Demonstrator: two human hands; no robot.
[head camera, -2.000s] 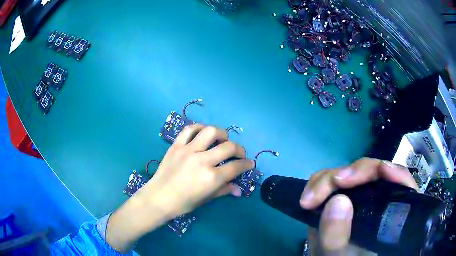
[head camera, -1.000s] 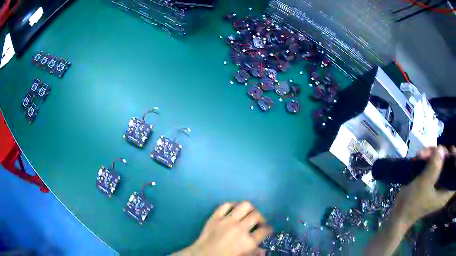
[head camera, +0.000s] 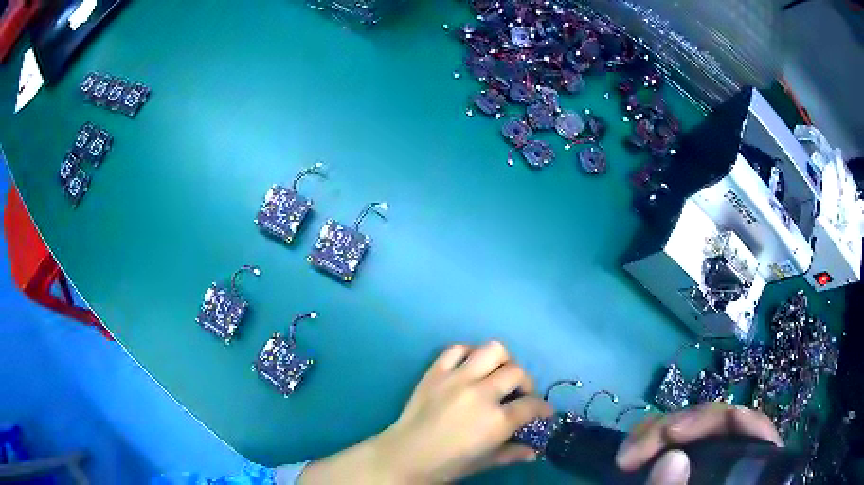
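My left hand (head camera: 471, 407) is at the bottom centre, its fingertips around the edge of an assembled module (head camera: 536, 432) on the green mat. My right hand (head camera: 706, 440), cut off by the bottom edge, grips the black electric screwdriver (head camera: 602, 450). The screwdriver's nose is over that module; bit and screw are hidden. Thin leads stick up behind, beside other modules mostly hidden by the screwdriver. Several assembled modules lie apart at centre left, such as one module (head camera: 339, 250), boards up, leads outward.
The white screw feeder (head camera: 725, 265) stands at right, beside a white box with a red switch (head camera: 823, 278). A pile of modules (head camera: 777, 369) lies below it. Wired round parts (head camera: 540, 116) are heaped at upper right. Small square boards (head camera: 114, 94) lie at upper left. A red stool (head camera: 38, 275) is beyond the bench.
Since a second ago, my right hand has brought the screwdriver from the feeder down and left to the module at my left hand. The camera view has shifted. Earlier, my left hand was among the centre-left modules.
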